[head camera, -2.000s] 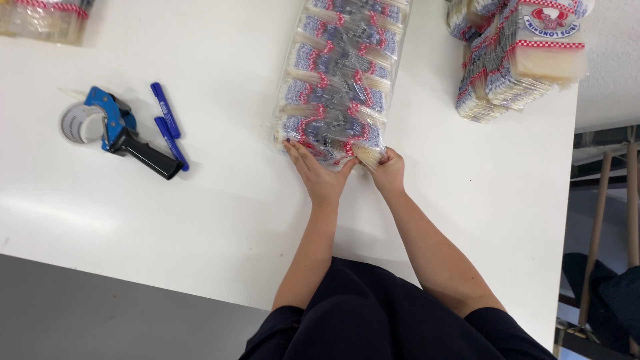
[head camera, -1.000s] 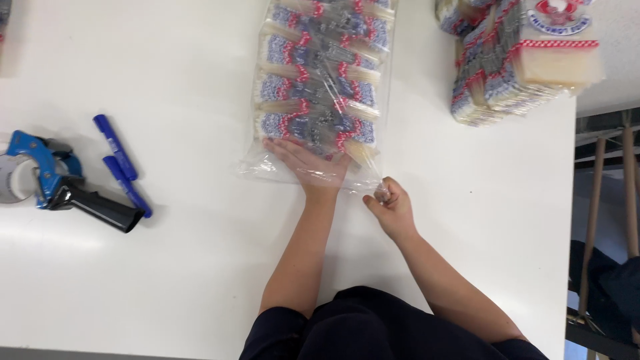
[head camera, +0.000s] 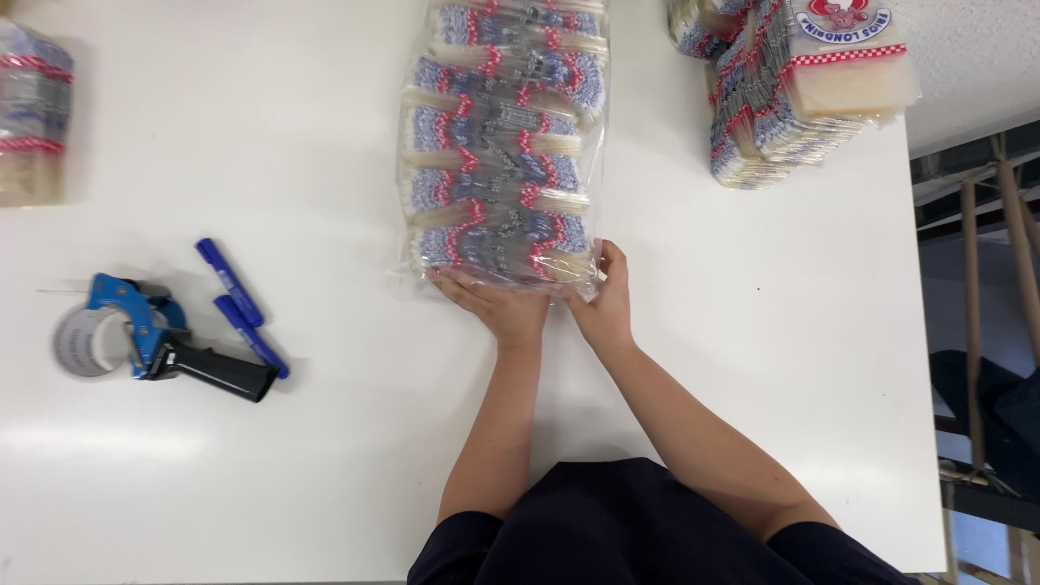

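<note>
A long clear plastic bag (head camera: 504,154) lies on the white table, filled with rows of folded printed plastic packaging in blue, red and cream. At its near end, my left hand (head camera: 500,305) presses flat against the film, fingers spread along the edge and partly under the plastic. My right hand (head camera: 605,301) pinches the bag's near right corner between thumb and fingers.
A blue tape dispenser with a black handle (head camera: 219,370) and two blue markers (head camera: 231,284) (head camera: 253,337) lie left on the table (head camera: 341,455). Stacks of printed packaging (head camera: 756,122) stand at the back right; another bundle (head camera: 32,114) is at the far left. Wooden poles stand beyond the right edge.
The loose film at the bag's near end, spread out a second ago, is now gathered close against the contents. My right hand has moved up toward the bag's corner.
</note>
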